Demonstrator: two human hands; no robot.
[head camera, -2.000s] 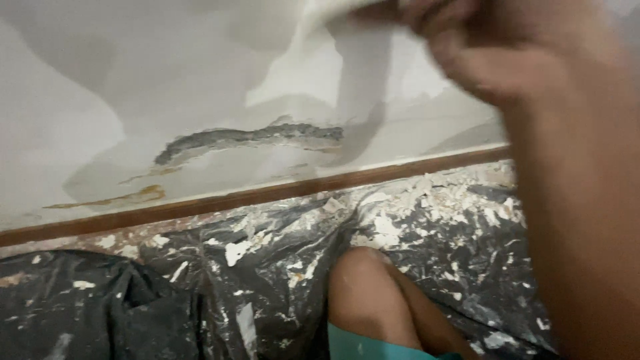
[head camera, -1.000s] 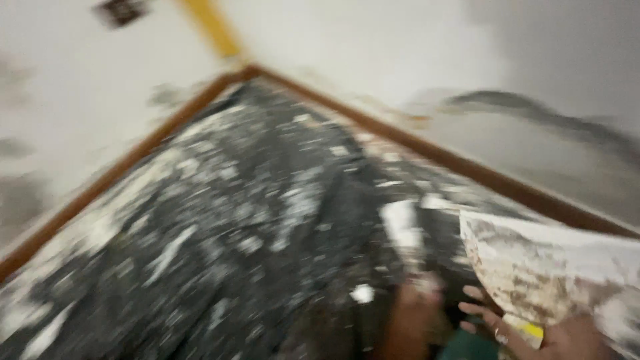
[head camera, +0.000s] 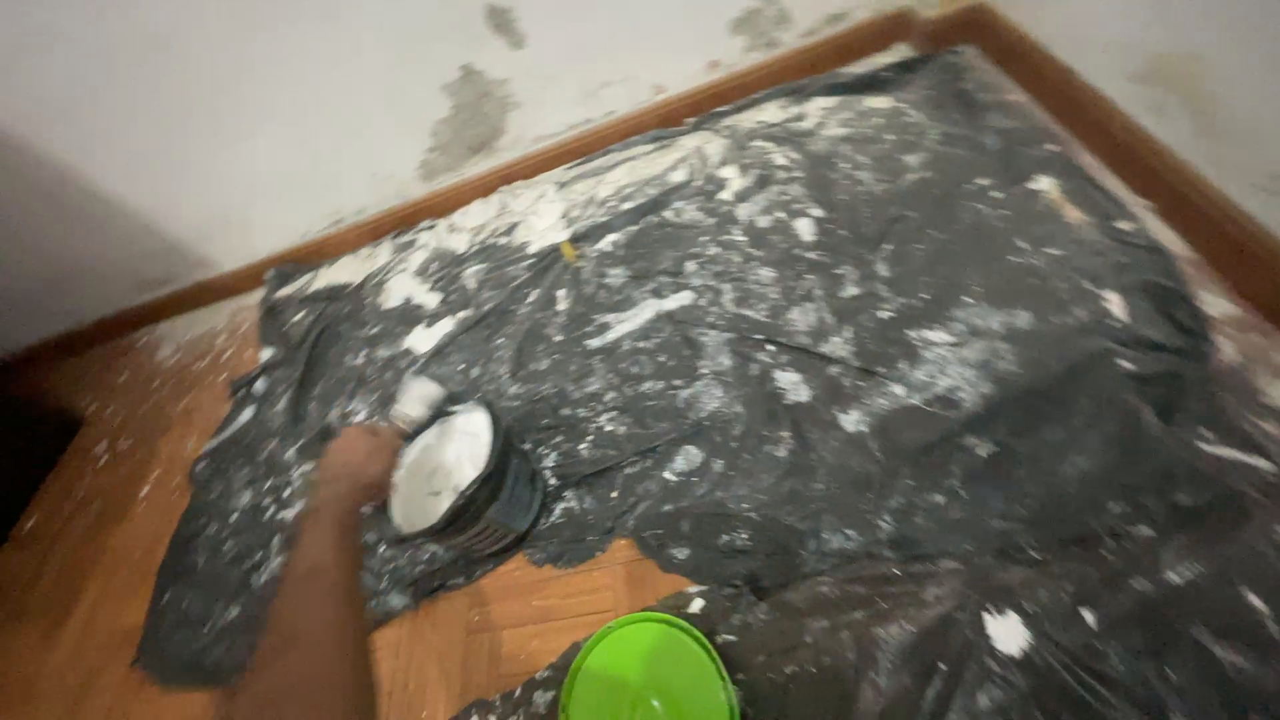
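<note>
My left hand (head camera: 360, 462), blurred, is at the left side of a dark bucket (head camera: 500, 505) holding a white paste (head camera: 442, 470). The fingers touch or nearly touch its rim; whether they grip it is unclear. A small pale object (head camera: 418, 400), too blurred to name, lies or is held just above the fingers, against the rim. The bucket stands on a black plastic sheet (head camera: 850, 440) spotted with white flakes and smears. My right hand is out of view.
A bright green round lid or container top (head camera: 650, 672) is at the bottom centre. Parquet floor (head camera: 500, 620) shows around the sheet. A brown wooden baseboard (head camera: 600, 135) meets another at the corner, below a white wall (head camera: 280, 110) with grey bare patches (head camera: 470, 120).
The view has swung from the cracked wall past the corner to the bucket. The hand and white-smeared sheet-like thing seen a second ago are out of view; my left hand is now at the bucket.
</note>
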